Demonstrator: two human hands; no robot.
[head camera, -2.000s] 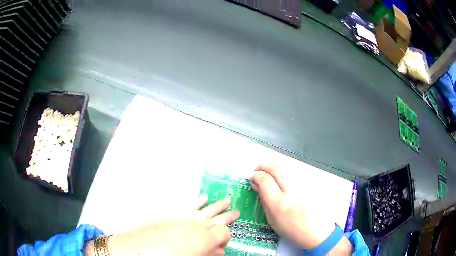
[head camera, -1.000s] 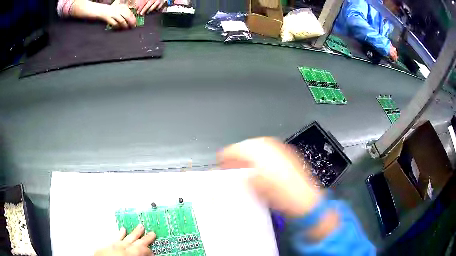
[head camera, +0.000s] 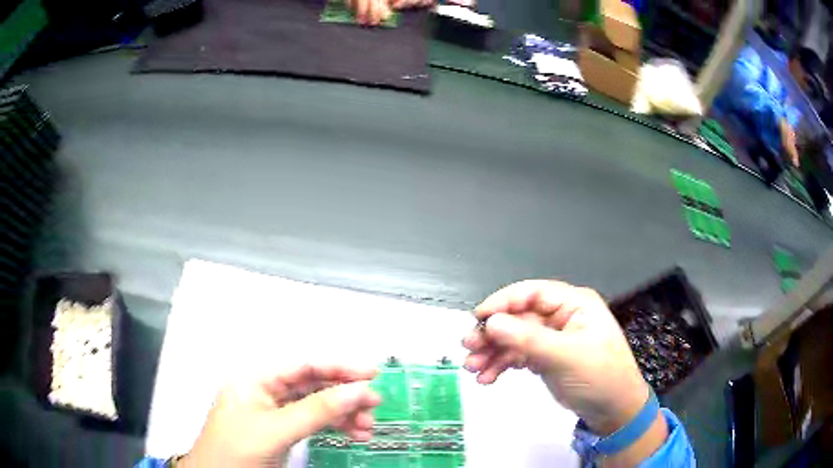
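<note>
A green PCB panel (head camera: 417, 402) lies on the white sheet (head camera: 237, 311); a band of dark holes and pads crosses it. Two small black components (head camera: 445, 362) stand on its far edge. My right hand (head camera: 562, 352) is above the sheet, right of the panel, and pinches a small dark component (head camera: 481, 324) between thumb and fingertips. My left hand (head camera: 292, 411) is over the panel's left part, fingers apart, with nothing visible in it. It hides part of the panel. The panel's near end is cut off by the picture's edge.
A black bin of pale connectors (head camera: 82, 361) is at left, a black bin of dark components (head camera: 658, 343) at right. A black rack (head camera: 27, 174) is far left. Another panel (head camera: 701, 208) lies on the belt. A metal post (head camera: 785, 297) and cardboard box are right. People's hands show opposite.
My right hand has come back from beside the right bin and now holds a small component. My left hand has lifted off the panel. The camera view has turned right.
</note>
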